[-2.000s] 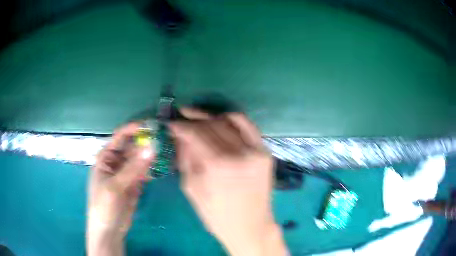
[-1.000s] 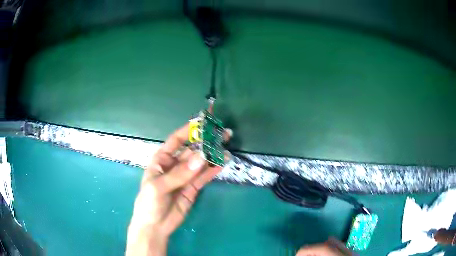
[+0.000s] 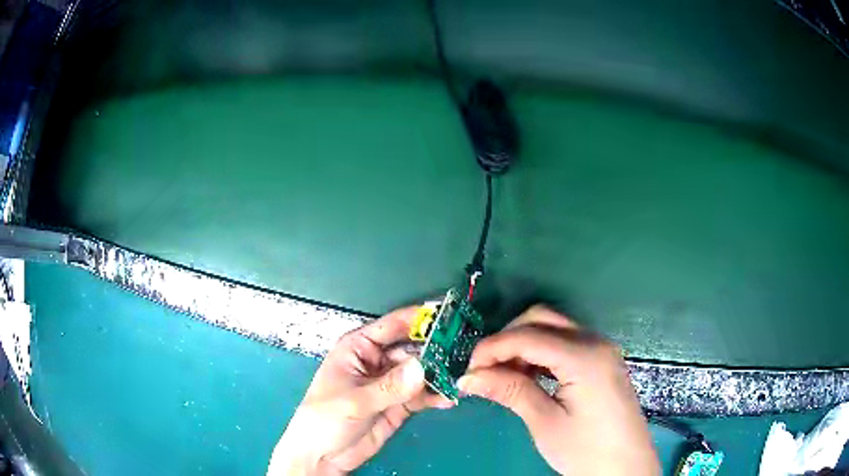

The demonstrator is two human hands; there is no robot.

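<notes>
A green circuit board (image 3: 449, 344) with a yellow block (image 3: 424, 322) on its left side is held tilted above the pale metal edge strip. My left hand (image 3: 372, 381) grips it from the left and below. My right hand (image 3: 549, 381) has its thumb and fingertips at the board's lower right edge; whether it holds a small part there is hidden. A black cable runs up from the board's top, with a red wire at the joint, to a coiled bundle (image 3: 491, 128) on the green surface.
A second green board (image 3: 700, 462) with a black cable lies at the lower right, cut off by the frame. A crumpled white piece (image 3: 808, 444) is beside it. The metal strip (image 3: 233, 307) crosses between the far green surface and the near bench. A frame post stands at far left.
My right hand has come from the lower edge, near the second board, to the held board. The view has shifted, and the held board and cable bundle now appear lower and further right.
</notes>
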